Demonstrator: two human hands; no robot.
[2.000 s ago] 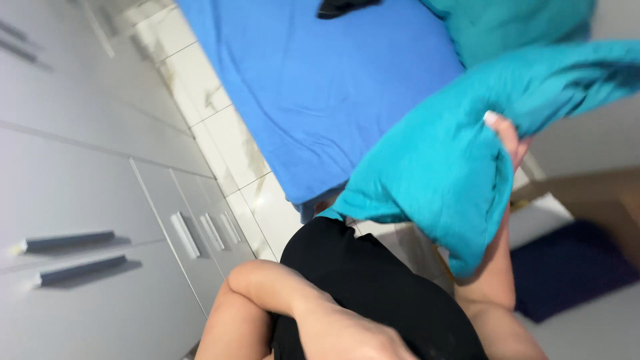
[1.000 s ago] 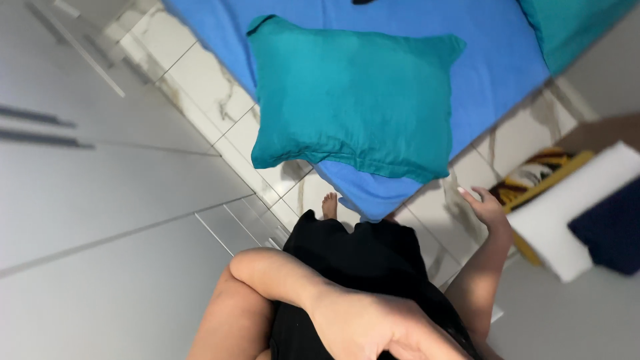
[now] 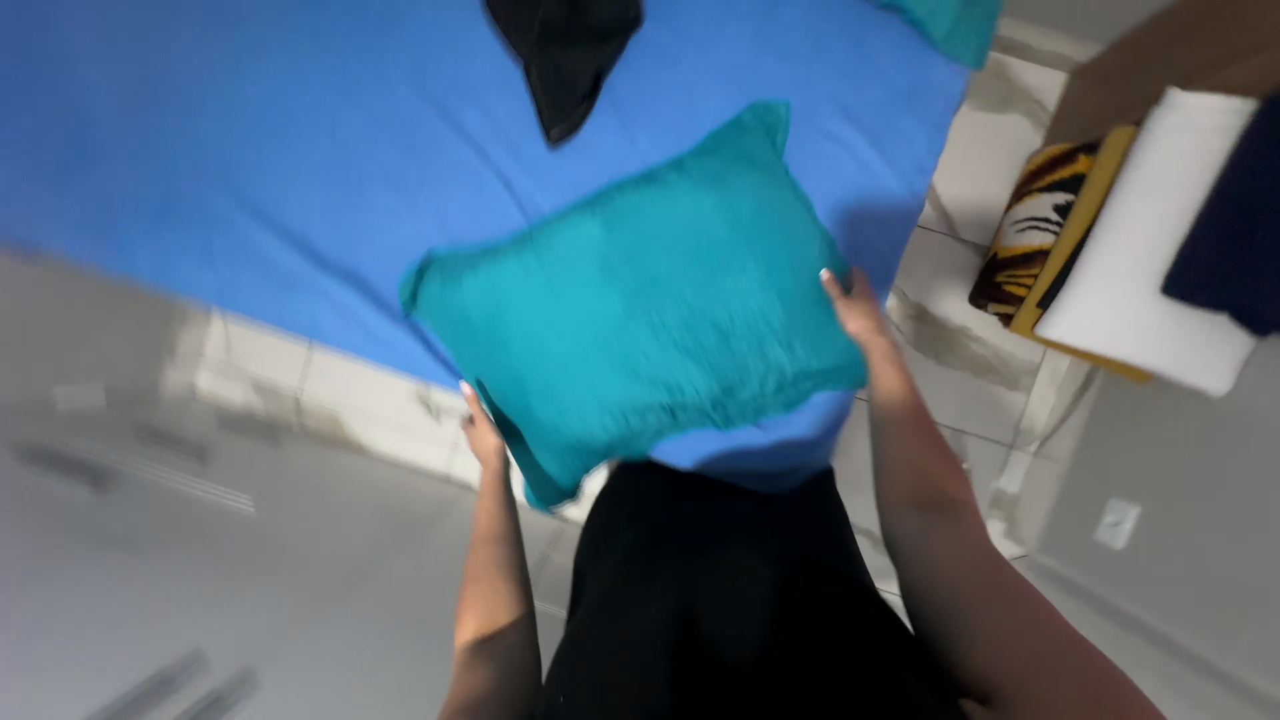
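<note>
A teal pillow point(image 3: 640, 310) lies over the near end of a bed covered by a blue sheet point(image 3: 300, 160). At the pillow's left side is my left hand point(image 3: 484, 428), its fingers against the edge and partly behind the fabric. My right hand point(image 3: 856, 308) holds the right edge, thumb on top and the other fingers hidden beneath. Beyond the pillow, a black cloth point(image 3: 570, 60) rests on the sheet.
Part of another teal pillow point(image 3: 955, 25) shows at the top. Folded textiles are stacked at the right: a patterned one point(image 3: 1035, 230), a white one point(image 3: 1145, 240) and a navy one point(image 3: 1230, 225). Grey cabinets point(image 3: 250, 580) stand left, beside marble-look floor tiles point(image 3: 970, 350).
Both hands are now at the pillow's sides; one second ago neither was plainly holding it. Two seconds ago the pillow was raised and bunched by my right hand. The view has turned.
</note>
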